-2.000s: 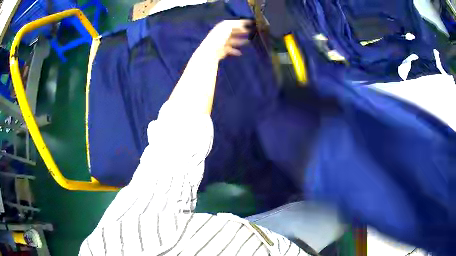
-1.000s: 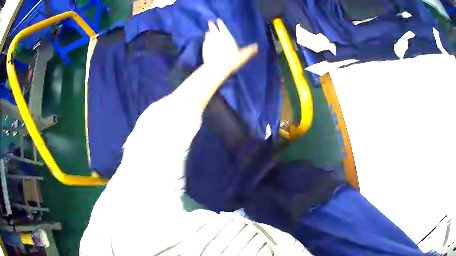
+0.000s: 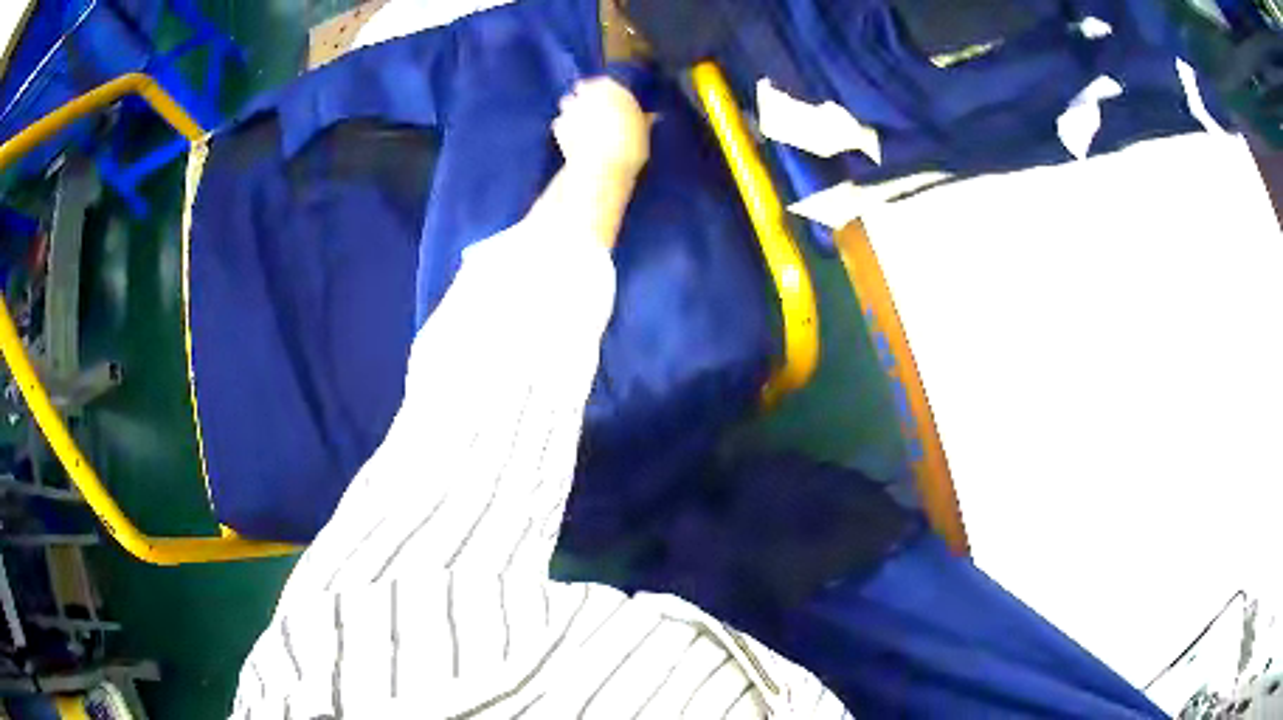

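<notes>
My left hand (image 3: pixel 605 130) is bare and reaches to the top middle, onto dark blue cloth (image 3: pixel 683 303) draped over a yellow frame. The fingers are blurred and bent against the cloth; whether they grip it cannot be told. More blue cloth with a dark panel (image 3: pixel 317 324) hangs over the frame at the left. A blue garment piece with a black part (image 3: pixel 816 528) runs from below the frame to the bottom right, across the lap. My right hand is not in view.
The yellow tube frame (image 3: pixel 760 211) shows at left and centre. The white table (image 3: pixel 1083 338) has an orange-brown edge at right. Blue cloth with white tags (image 3: pixel 971 85) lies at its back. Dark threads lie at lower right. The floor is green; a blue stand is upper left.
The cloth that was swept across from the right now lies over the frame. My left hand has drawn back, then moved to the top middle. The view has shifted a little right.
</notes>
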